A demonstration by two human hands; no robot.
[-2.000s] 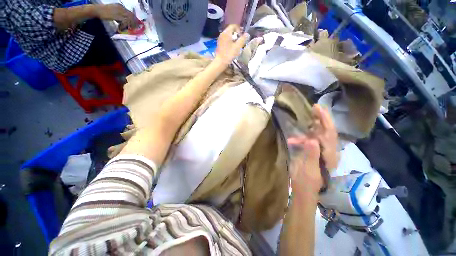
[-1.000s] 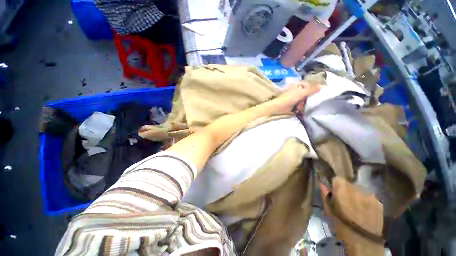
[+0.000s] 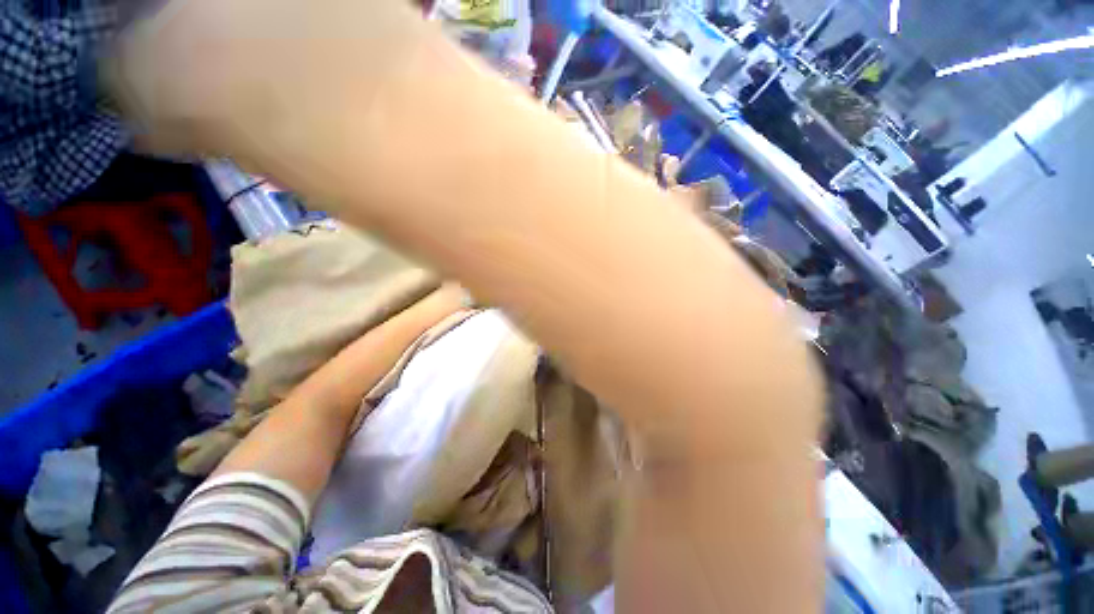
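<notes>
Khaki garment panels [image 3: 318, 276] lie heaped in front of me, with a smooth white panel [image 3: 420, 402] among them. My left forearm reaches over the cloth from the lower left. My left hand [image 3: 454, 295] shows only near the wrist; its fingers are hidden behind my right arm. My right arm is very close to the camera and crosses the picture from the bottom to the upper left. It covers the middle of the heap. My right hand [image 3: 180, 78] is a blur at the upper left, with no fingers or held thing to make out.
A blue bin [image 3: 114, 366] with dark cloth and white scraps is at the left. Behind it are a red stool [image 3: 126, 258] and a person's checked clothing [image 3: 48, 108]. White machine table [image 3: 882, 540] shows at the lower right, with a dark cloth heap [image 3: 906, 420] beyond.
My right arm has swung up and leftward across the view, away from the cloth at the right. My left arm stays over the heap. The view has turned to the right.
</notes>
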